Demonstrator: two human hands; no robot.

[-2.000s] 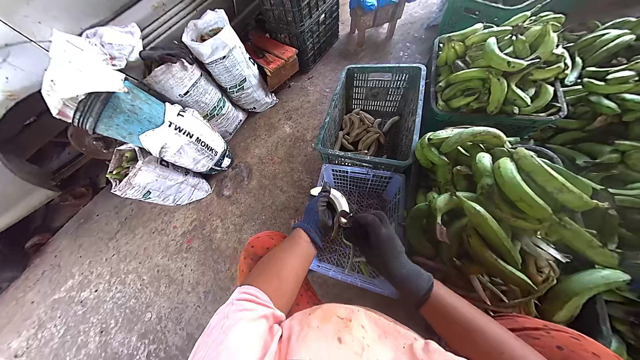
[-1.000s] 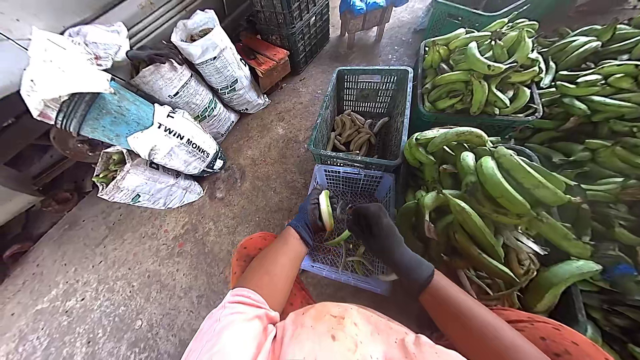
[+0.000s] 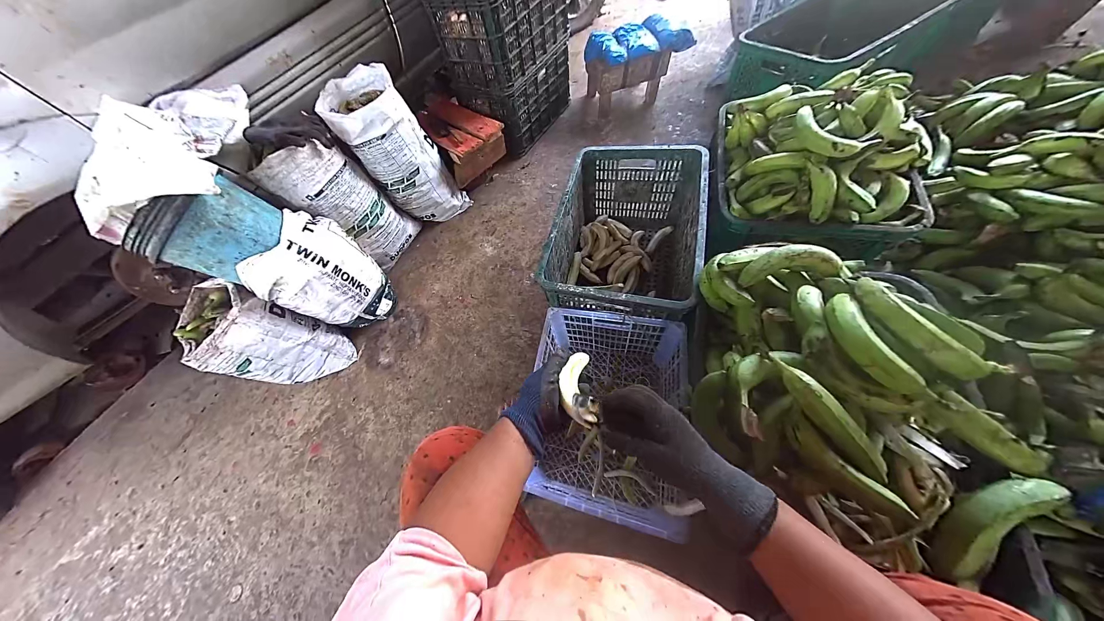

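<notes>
My left hand, in a dark blue glove, is closed around a partly peeled green plantain whose pale flesh shows. My right hand, in a dark grey glove, touches the plantain's lower end; whether it holds a peel strip or a tool is hidden. Both hands are above a blue-violet plastic crate with strips of peel on its mesh floor. Just beyond it, a dark green crate contains peeled plantains.
Unpeeled green plantains are heaped at the right, with a full green crate behind them. White sacks and a blue bucket lie or stand at the left. Stacked black crates and a small wooden stool are farther back.
Above the blue-violet crate, both gloved hands have shifted slightly, and the plantain in my left hand shows more pale flesh than one second ago.
</notes>
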